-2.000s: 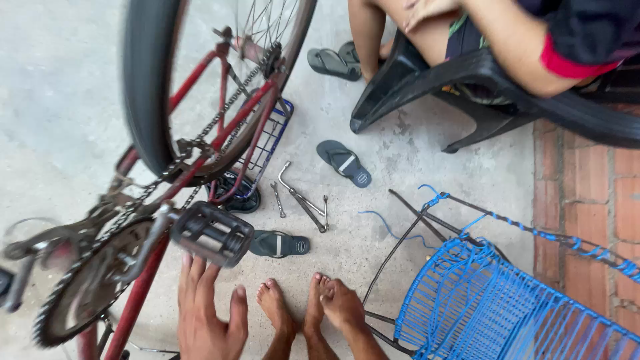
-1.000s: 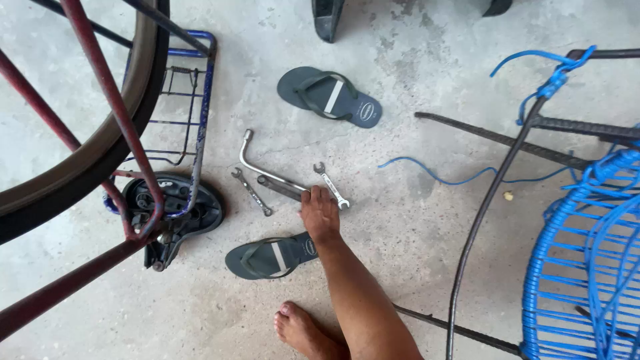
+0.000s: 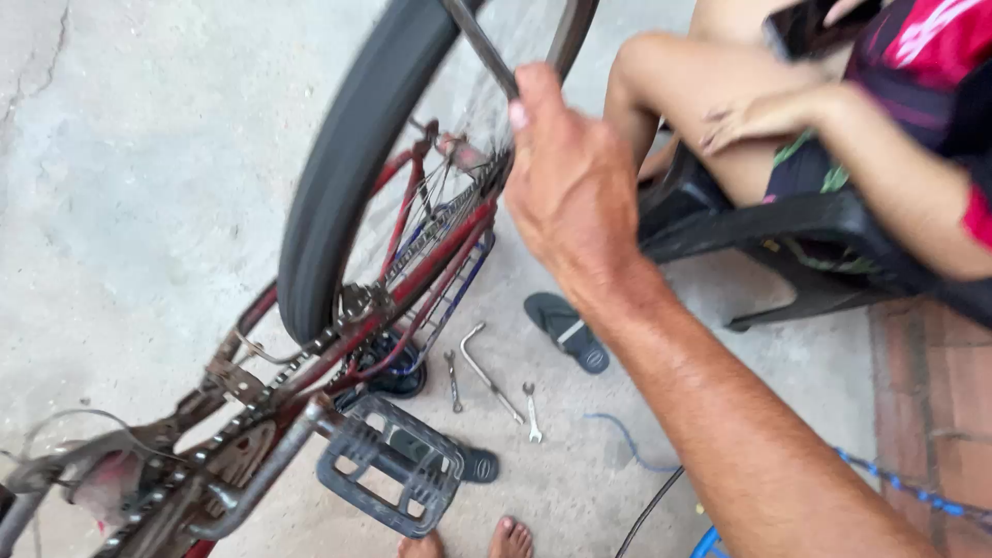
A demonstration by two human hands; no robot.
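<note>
My right hand is raised beside the bicycle's rear wheel, closed around a dark metal bar-like tool that reaches past the top edge of the view. The tool's upper end is hidden. The black tire stands above the upside-down red bicycle frame. Below lie the chain and a black pedal on its crank. An L-shaped metal wrench and two small wrenches, one at the left and one at the right, rest on the concrete floor. My left hand is out of view.
A person sits in a black plastic chair at the right, holding a phone. Flip-flops lie on the floor, one by the chair, one partly behind the pedal. A blue cord and brick paving are at the right.
My right hand was down at the tools on the floor; it has risen to the wheel with the dark bar, which no longer lies there. The view has swung back over the bicycle.
</note>
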